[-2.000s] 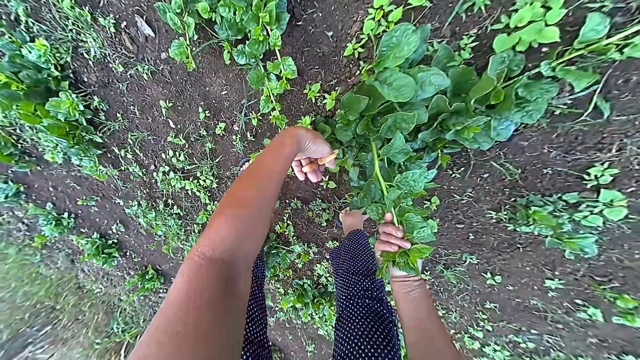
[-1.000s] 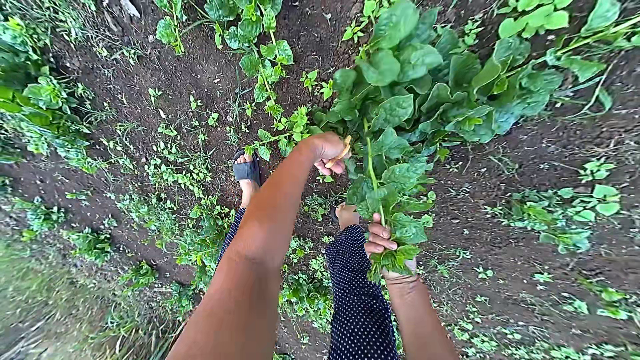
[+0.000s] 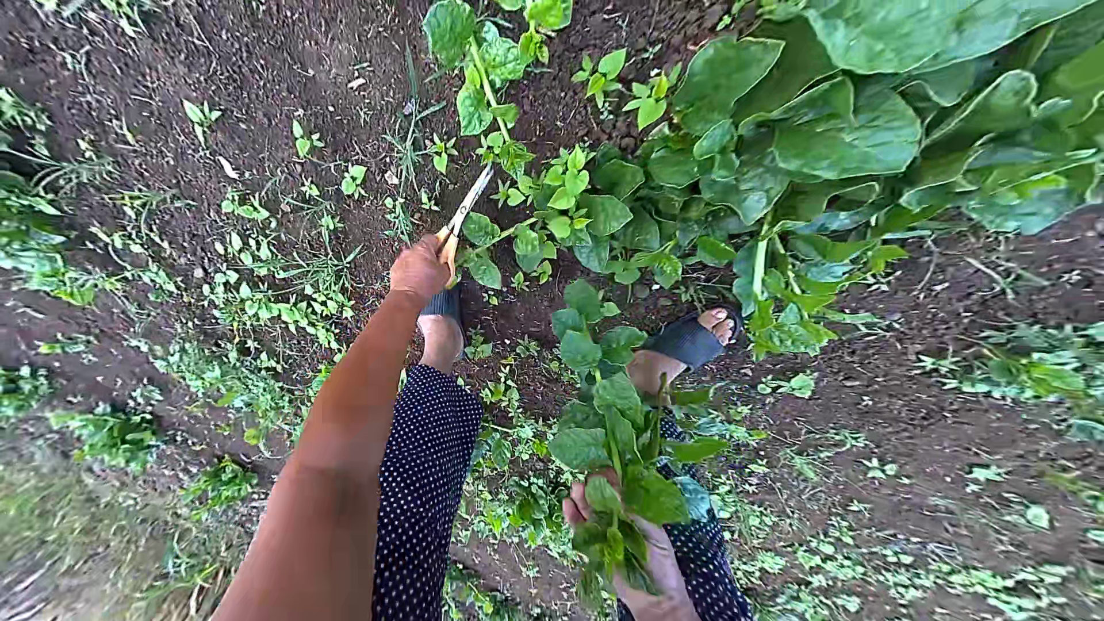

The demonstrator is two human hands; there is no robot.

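Orange-handled scissors (image 3: 470, 200) are in my left hand (image 3: 419, 269), their blades pointing up and right. The tips meet a leafy green stem (image 3: 485, 82) rising from low plants at the upper middle; whether they touch it I cannot tell. My right hand (image 3: 651, 552), low and right of centre, grips a bunch of cut leafy stems (image 3: 617, 423). One long stem of the bunch points up between my feet. The leaves cover much of the fingers.
A dense row of broad-leaved plants (image 3: 845, 129) fills the upper right. My sandalled feet (image 3: 686, 341) stand apart on dark soil (image 3: 285, 52). Small seedlings and weeds (image 3: 267, 293) grow about them, with grass (image 3: 78, 517) at the lower left.
My left hand with the scissors has moved left, away from the large plants. My right hand has drawn back toward me with the leafy stems. Both feet now show.
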